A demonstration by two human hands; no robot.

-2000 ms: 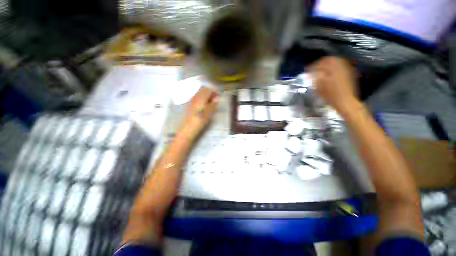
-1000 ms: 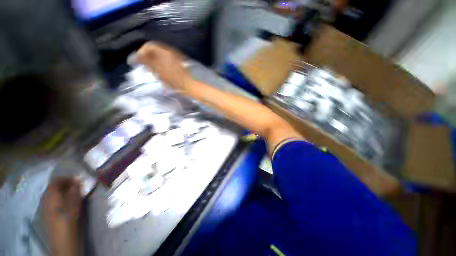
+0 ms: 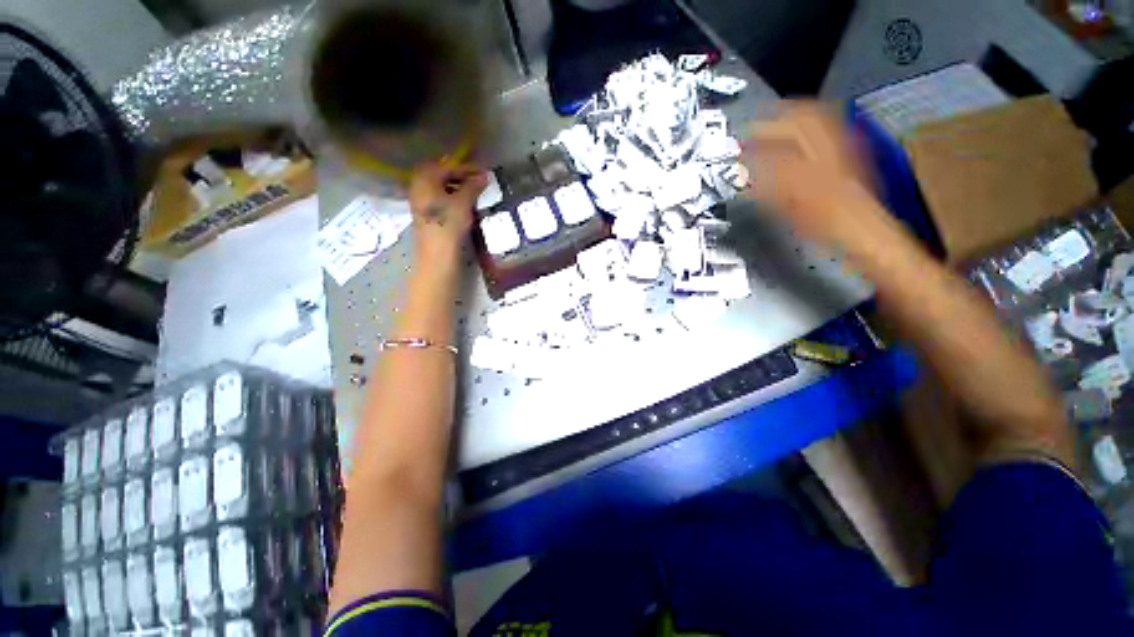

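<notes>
The red-brown fixture [image 3: 537, 266] lies on the perforated plate [image 3: 429, 404]. Three white housings [image 3: 537, 219] fill its front row. The middle and right back pockets look grey and empty. My left hand [image 3: 448, 195] is at the fixture's back left corner, its fingertips closed on a white housing [image 3: 490, 190] at the back left pocket. My right hand [image 3: 802, 166] is blurred, to the right of the pile of white housings [image 3: 665, 137]; whether it holds anything cannot be seen. More white housings lie loose in front of the fixture.
The dark round machine head [image 3: 392, 81] hangs close behind my left hand. Stacked blister trays [image 3: 187, 498] stand at left, with a fan [image 3: 56, 187] behind. A black slotted strip [image 3: 622, 423] and blue table edge [image 3: 647, 467] run in front. An open carton [image 3: 1001, 168] is at right.
The view swung right and then back. The fixture's back row, which looked filled, now shows two grey pockets. My left hand is now at the fixture; my right hand is beside the pile.
</notes>
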